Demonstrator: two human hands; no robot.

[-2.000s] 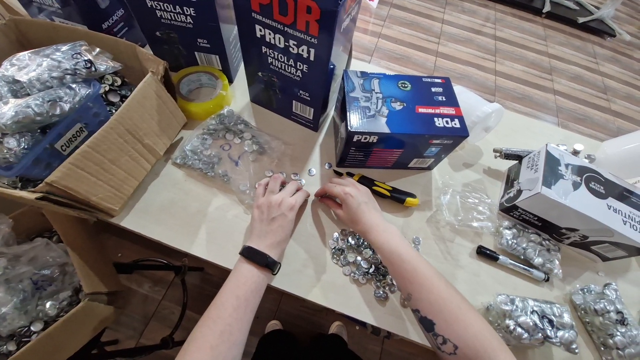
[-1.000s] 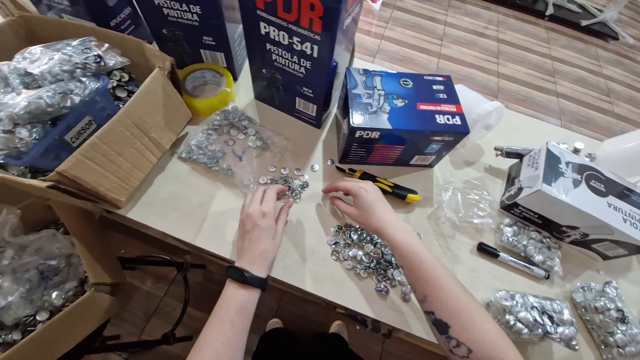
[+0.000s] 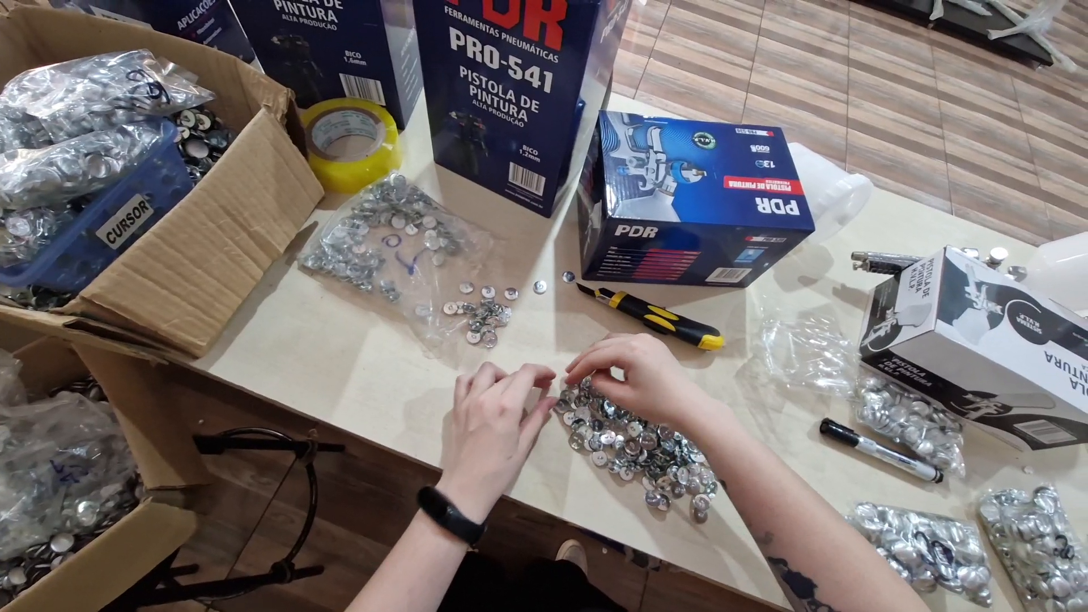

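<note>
A heap of small round metal button parts (image 3: 637, 450) lies near the table's front edge. My right hand (image 3: 625, 374) touches its upper end with bent fingers; whether a piece is between the fingertips cannot be told. My left hand (image 3: 501, 416), wearing a black wristband, rests just left of the heap, fingers curled toward it, its fingertips partly hidden. Beyond my left hand lies a smaller cluster of the metal parts (image 3: 486, 316), beside a clear plastic bag of similar parts (image 3: 382, 242). Two single discs (image 3: 540, 287) lie right of that cluster.
A yellow-and-black utility knife (image 3: 654, 316) lies beyond my right hand, before a blue spray gun box (image 3: 697, 204). Yellow tape (image 3: 350, 144) and a cardboard box (image 3: 212, 255) are at left. A black-and-white box (image 3: 977, 357), a marker (image 3: 881, 450) and filled bags (image 3: 922, 544) occupy the right.
Both hands have moved from beside the small cluster to the heap nearer the table's front edge. The small cluster, partly covered by my left hand before, now shows uncovered.
</note>
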